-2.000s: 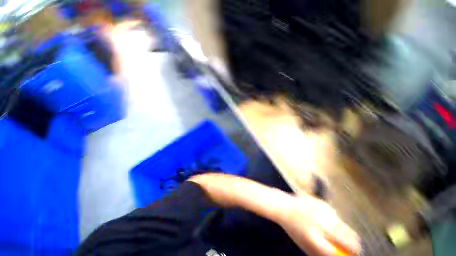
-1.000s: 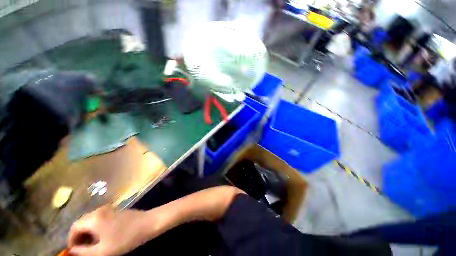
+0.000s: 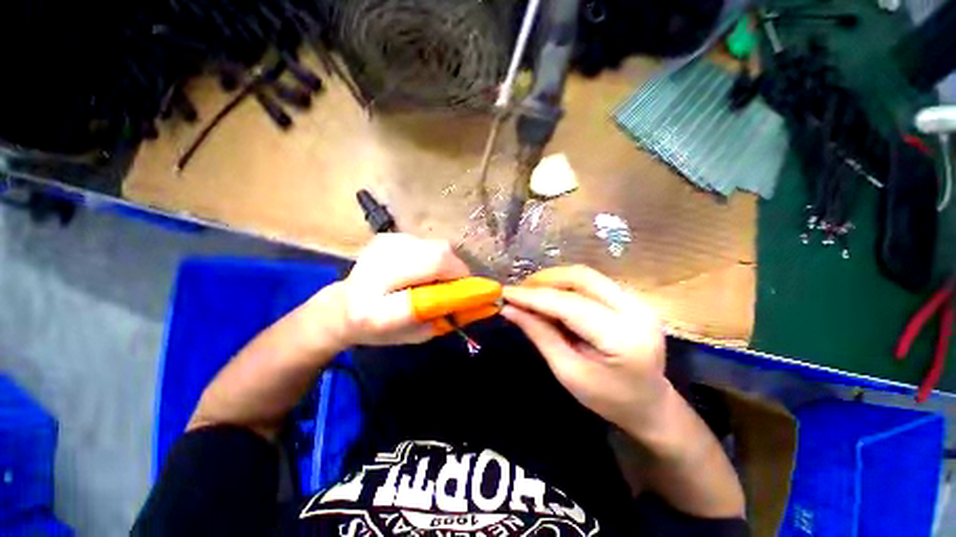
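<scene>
My left hand (image 3: pixel 404 294) wears orange finger cots and is shut on a black cable. The cable's thick connector (image 3: pixel 375 212) sticks out above the hand, and its stripped wire ends (image 3: pixel 471 344) show below the orange fingers. My right hand (image 3: pixel 592 330) is bare; its thumb and fingertips meet the orange fingertips at a tiny part, too small to make out. The dark soldering iron tip (image 3: pixel 514 222) points down above the hands, not touching them. A thin solder guide (image 3: pixel 489 157) is beside it.
Silvery scraps surround the tip on brown cardboard (image 3: pixel 692 283). A cream pad (image 3: pixel 552 175), small pale boards (image 3: pixel 612 233) and striped panels (image 3: pixel 708 131) lie right. Black cables (image 3: pixel 278 89) lie back left. Red-handled pliers (image 3: pixel 925 341) are far right. Blue bins (image 3: pixel 204 315) stand below.
The view has swung from the surrounding floor and bins back to the bench. Both hands now show together below the iron, with a cable in the left.
</scene>
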